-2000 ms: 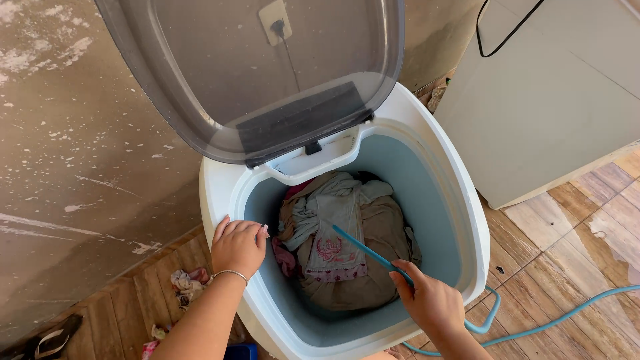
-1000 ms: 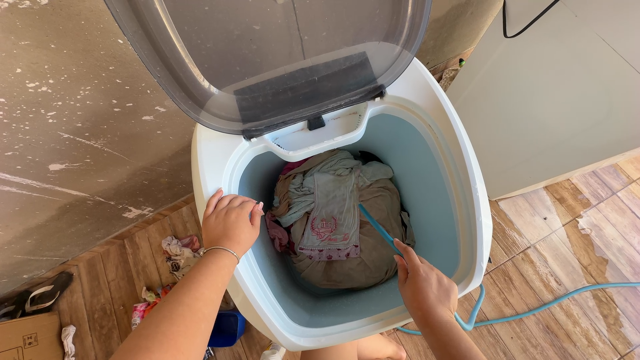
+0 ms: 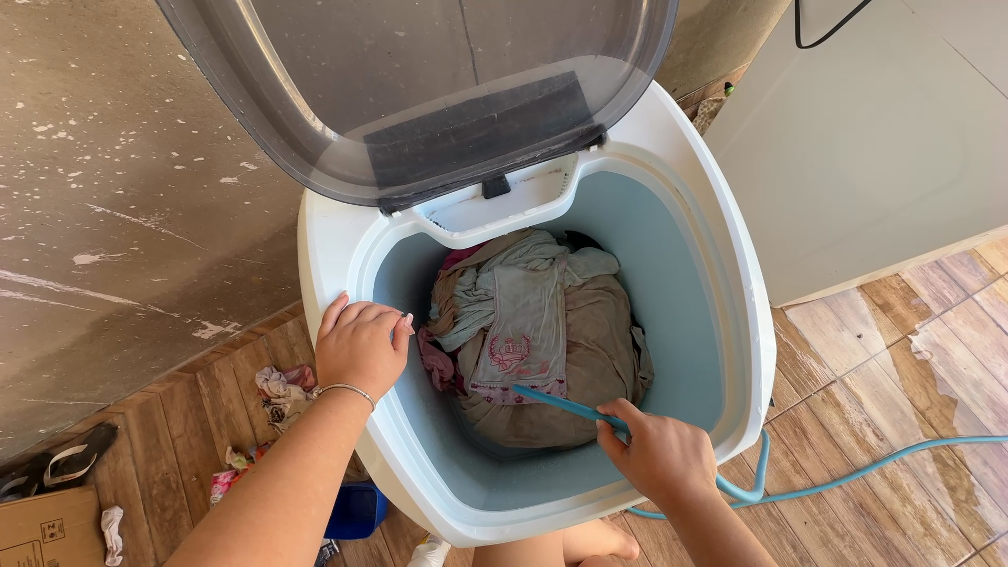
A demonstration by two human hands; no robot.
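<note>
My right hand (image 3: 665, 453) grips a light blue hose (image 3: 563, 404) near its end, over the lower right part of a washing machine tub (image 3: 669, 315). The hose tip points left, above a pile of bunched clothes (image 3: 598, 339) in the tub. On top of the pile lies a pale cloth with a pink crown design (image 3: 524, 315). My left hand (image 3: 362, 346), with a bracelet at the wrist, rests on the white rim (image 3: 335, 252) at the left and holds nothing. The tinted lid (image 3: 472, 87) stands raised at the back. Whether water leaves the hose, I cannot tell.
A scuffed wall (image 3: 118, 197) stands at the left, a large white panel (image 3: 858, 157) at the right. On the wood-look floor (image 3: 835, 370) are wet patches, the trailing hose, small cloths (image 3: 283, 394), a blue container (image 3: 356, 510), a cardboard box (image 3: 51, 528) and black footwear (image 3: 67, 465).
The hose tip has swung from the right part of the clothes to the left, over the lower edge of the pale cloth. My left hand stays on the rim.
</note>
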